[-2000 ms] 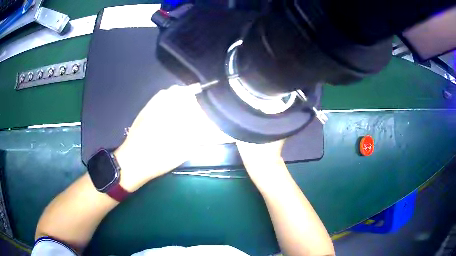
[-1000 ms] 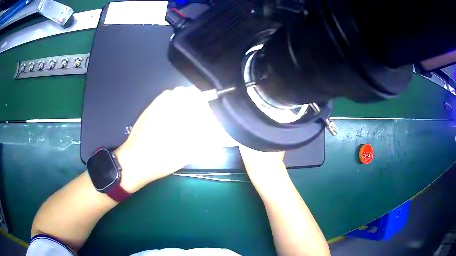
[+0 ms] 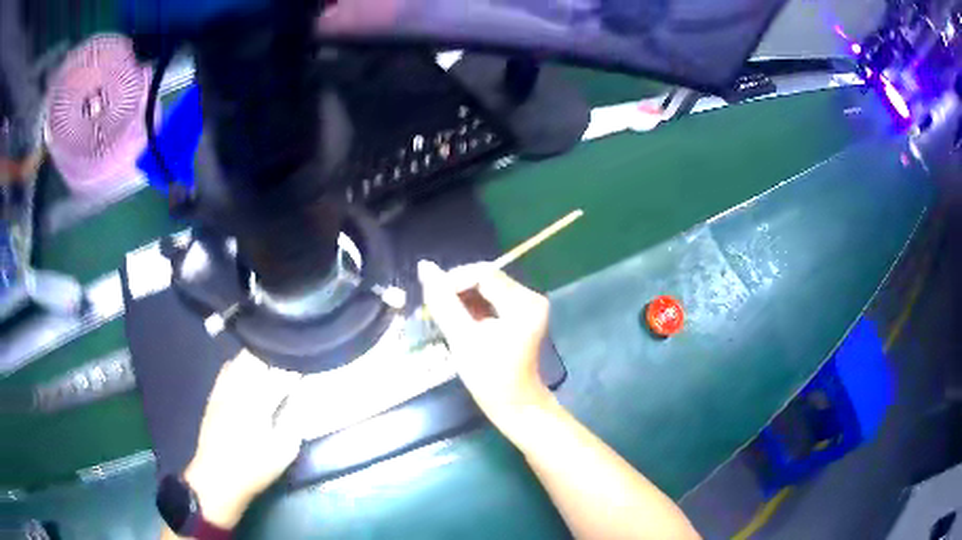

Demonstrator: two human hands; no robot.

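Note:
My right hand (image 3: 494,332) is to the right of the microscope's ring light (image 3: 316,316) and holds a thin tan stick (image 3: 540,237), its far end pointing up and right. A bright, washed-out strip fixture (image 3: 369,385) lies under the ring light on the black pad (image 3: 158,369). My left hand (image 3: 248,422) is at the fixture's left end, with fingers on or beside it; glare hides the exact contact. The small round parts in it cannot be made out. A red cap (image 3: 665,315) sits on the green mat right of the pad.
The microscope body (image 3: 264,137) stands over the pad. A second fixture (image 3: 84,382) lies left of the pad, blurred. A keyboard (image 3: 427,153), a pink fan (image 3: 97,105) and a monitor (image 3: 591,32) are behind. A blue stool (image 3: 833,390) is beyond the curved mat edge.
The view has swung right and blurred. My right hand has come out from under the microscope to its right side, and the stick now shows. My left hand stays low at the left.

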